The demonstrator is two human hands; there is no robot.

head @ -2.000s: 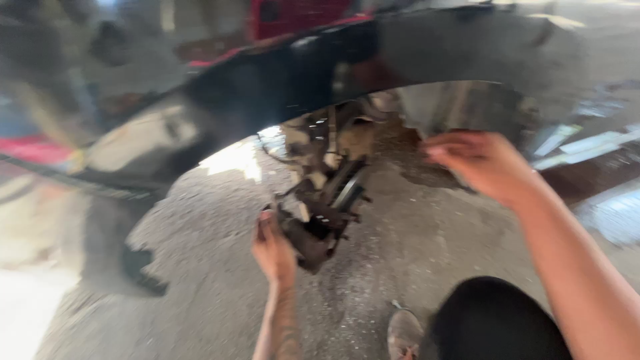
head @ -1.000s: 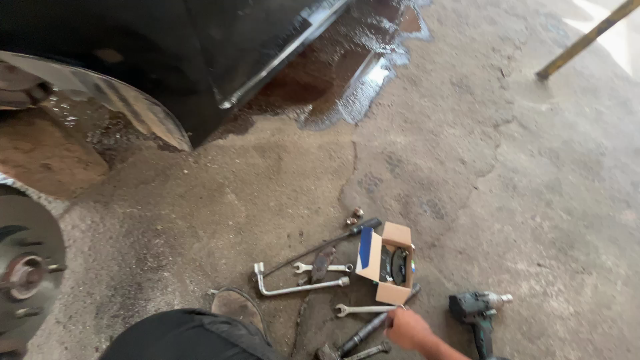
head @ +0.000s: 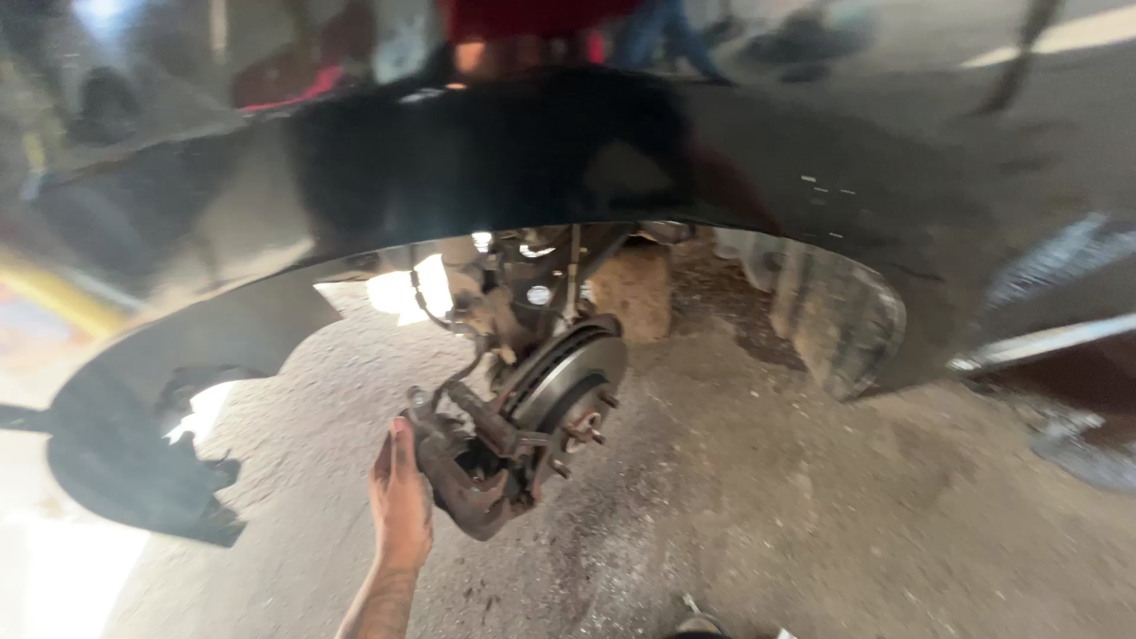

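My left hand (head: 402,506) is against the outer side of a brake caliper (head: 470,493), its fingers pointing up along the rusty metal. The caliper sits at the lower left edge of a brake disc (head: 568,382), whose hub (head: 586,426) carries several wheel studs. A brake hose (head: 475,359) runs up from the caliper toward the suspension parts (head: 501,315). My right hand is out of view. Whether my left fingers grip the caliper or only press on it is not plain.
The glossy black fender (head: 532,169) of a car arches over the wheel well. A torn plastic liner (head: 133,444) hangs at the left. Behind the disc stands a brown block (head: 635,288). A dark wet patch (head: 1065,382) lies on the concrete at the right.
The view has swung from the floor tools back to the wheel well. My right hand, among the tools one second ago, is no longer seen. My left hand is again at the caliper, as two seconds ago.
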